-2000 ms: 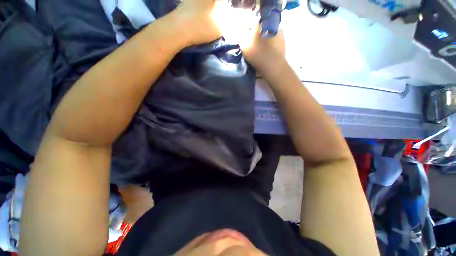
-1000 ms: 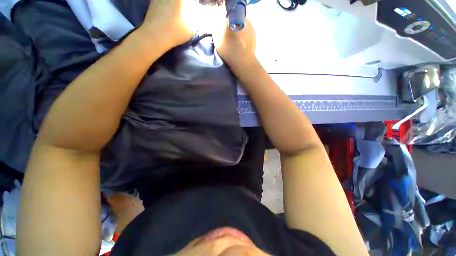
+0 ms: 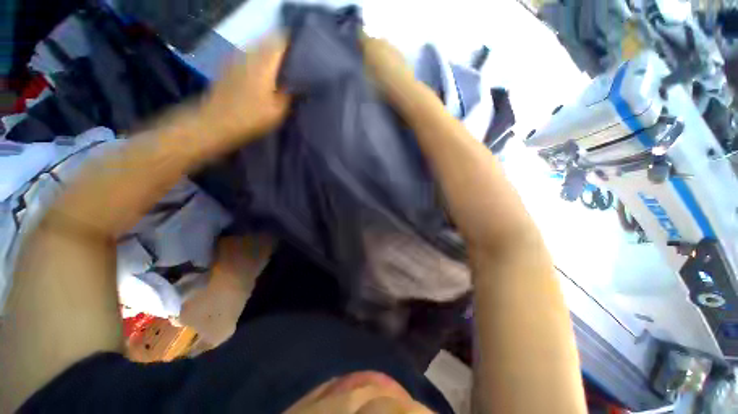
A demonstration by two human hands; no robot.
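Dark grey fabric (image 3: 324,137) hangs bunched between my two hands and falls over my lap, blurred by motion. A paler, brownish-grey part (image 3: 417,267) shows at its lower right. My left hand (image 3: 263,77) is blurred and closed on the left side of the fabric, fingertips partly hidden. My right hand (image 3: 384,61) is at the upper right side of the fabric, closed on it, fingers partly hidden behind the cloth. Light grey and dark pieces (image 3: 461,89) lie beyond my right forearm on the white table.
The white sewing machine (image 3: 639,162) with blue JACK lettering stands at the right. Its needle area (image 3: 574,174) is away from my hands. Light grey cloth pieces (image 3: 174,226) are heaped at the left, above a red basket (image 3: 142,325). More cloth lies at the upper right.
The view has turned left. My hands have left the needle area and now hold the dark fabric up, to the left of the machine. The machine head has come into view.
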